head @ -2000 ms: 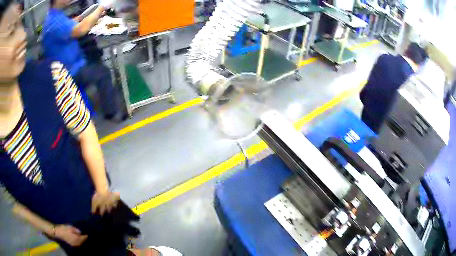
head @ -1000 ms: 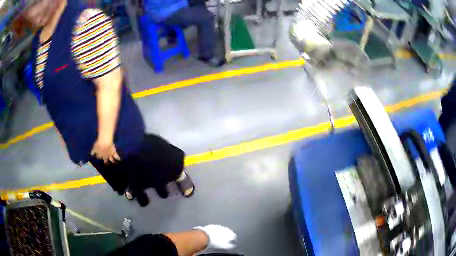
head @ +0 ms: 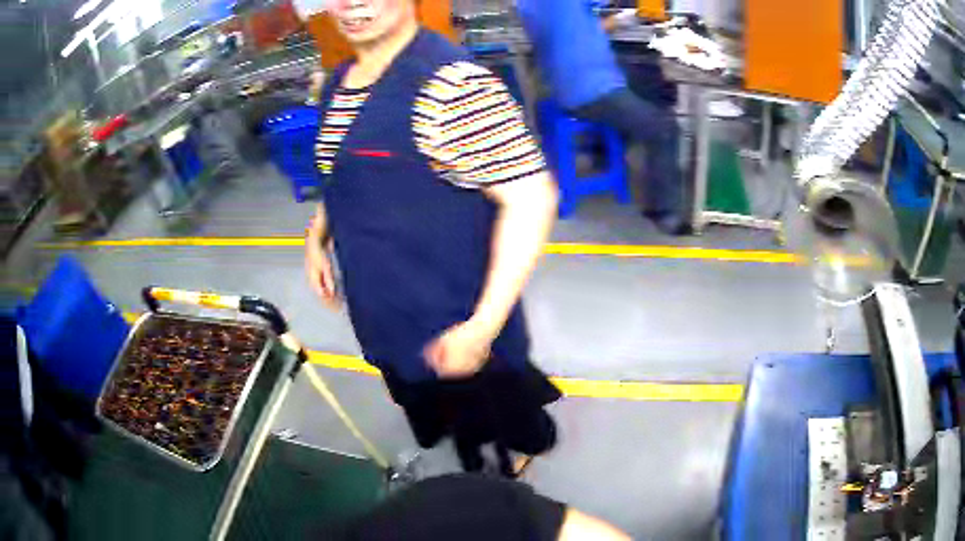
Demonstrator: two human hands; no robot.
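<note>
Neither of my hands is in view. A black sleeve (head: 455, 512) and a bit of bare forearm, seemingly my left, show at the bottom edge; the hand is cut off. The stator tray (head: 254, 372), packed with dark rings and orange wires, sits on the green trolley (head: 307, 486) at the lower left. At the lower right, the base plate (head: 826, 465) with holes lies on the blue machine table (head: 778, 423). A fixture (head: 887, 485) beside it shows a small orange part, too small to make out.
A person in a dark vest (head: 423, 211) stands between trolley and machine. The long silver rail (head: 899, 359) and clear extraction hood (head: 843, 238) are at right. Another person in blue (head: 571, 53) sits behind. The trolley's yellow-and-black handle (head: 206, 300) rises at the tray's back.
The view has swung left. The machine has shifted to the right edge, and the trolley with its full tray has come into view. The white-gloved hand seen a second ago has left the picture.
</note>
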